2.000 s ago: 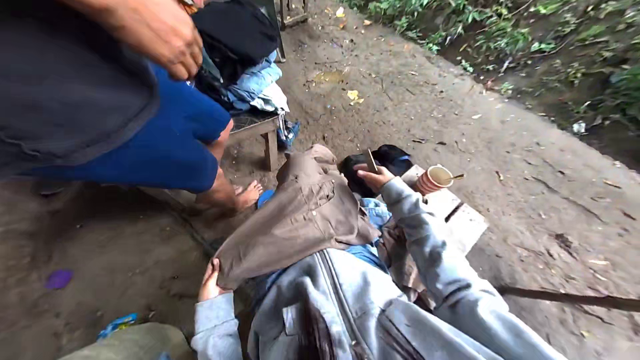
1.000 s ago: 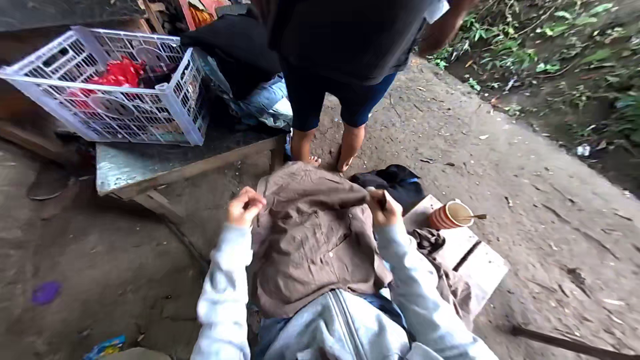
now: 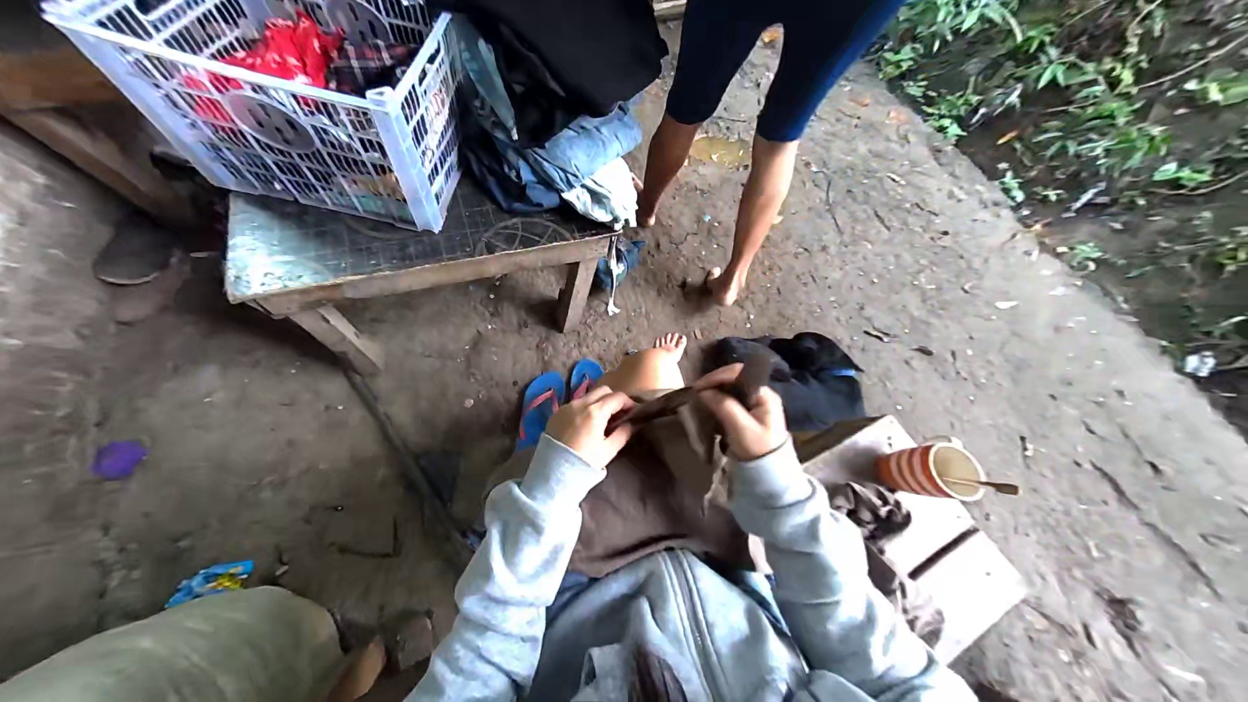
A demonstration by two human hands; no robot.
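A brown cloth garment (image 3: 643, 507) lies over my lap, its upper edge raised between my two hands. My left hand (image 3: 590, 426) pinches that edge on the left. On the right, my right hand (image 3: 746, 414) grips the same edge, and a dark flat piece, either a fold or a separate item, stands up from its fingers; I cannot tell which. Just beyond my right hand, a black garment (image 3: 814, 380) lies in a heap. To the right, an orange-and-white striped cup (image 3: 912, 471) with a stick or spoon handle in it rests on a pale wooden bench (image 3: 965, 595), next to crumpled brown cloth (image 3: 873, 512).
A white plastic crate (image 3: 409, 156) of clothes stands on a low wooden table (image 3: 390, 273), beside piled garments (image 3: 585, 146). A person's bare legs (image 3: 760, 205) are beyond it. Blue flip-flops (image 3: 541, 405) lie on the ground. At lower left is someone's green-clad knee (image 3: 214, 648).
My hands have come closer together, and the brown garment, spread out between them a second ago, is now bunched lower on my lap. The standing person has moved farther off.
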